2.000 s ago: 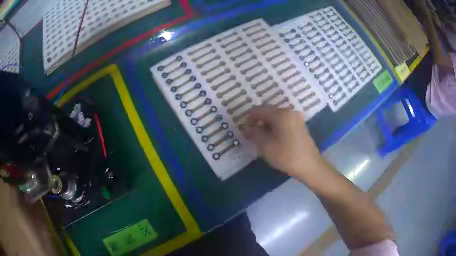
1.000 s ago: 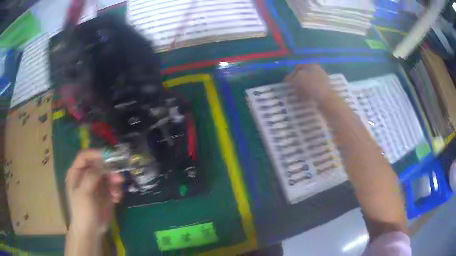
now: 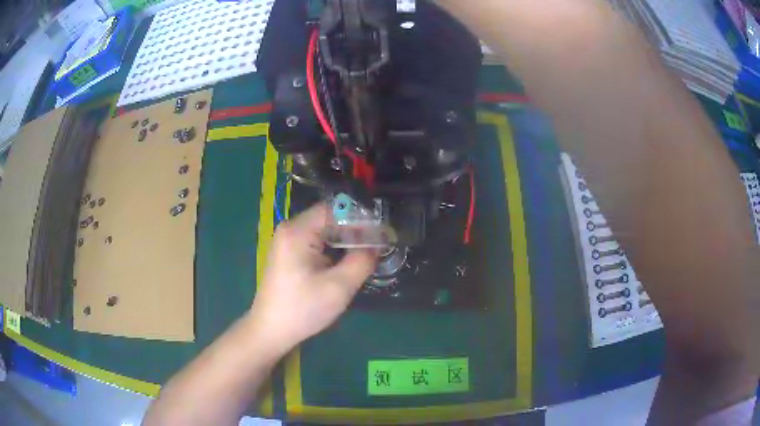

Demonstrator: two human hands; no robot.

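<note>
The black test fixture (image 3: 375,108) stands at centre, with red wires on its post. My left hand (image 3: 304,279) grips the clear plastic block (image 3: 358,233) at the fixture's front, fingers behind it and thumb in front. The round silvery metal seat (image 3: 387,265) is just right of my thumb. No small component can be made out there. My right forearm (image 3: 617,141) crosses from the lower right to the top edge; my right hand is cut off by the picture's top. The toggle clamp handle is not clearly visible.
A cardboard sheet (image 3: 137,274) with scattered dark parts lies left, beside stacked cardboard (image 3: 33,208). White trays lie at rear left (image 3: 196,50) and right (image 3: 596,250), the right one partly behind my forearm. A green label (image 3: 418,377) lies before the fixture. A blue bin (image 3: 92,54) is rear left.
The view has swung left, centring the fixture. My right arm has left the right-hand tray and now reaches over the fixture's right side. My left hand has come back into view and holds the block.
</note>
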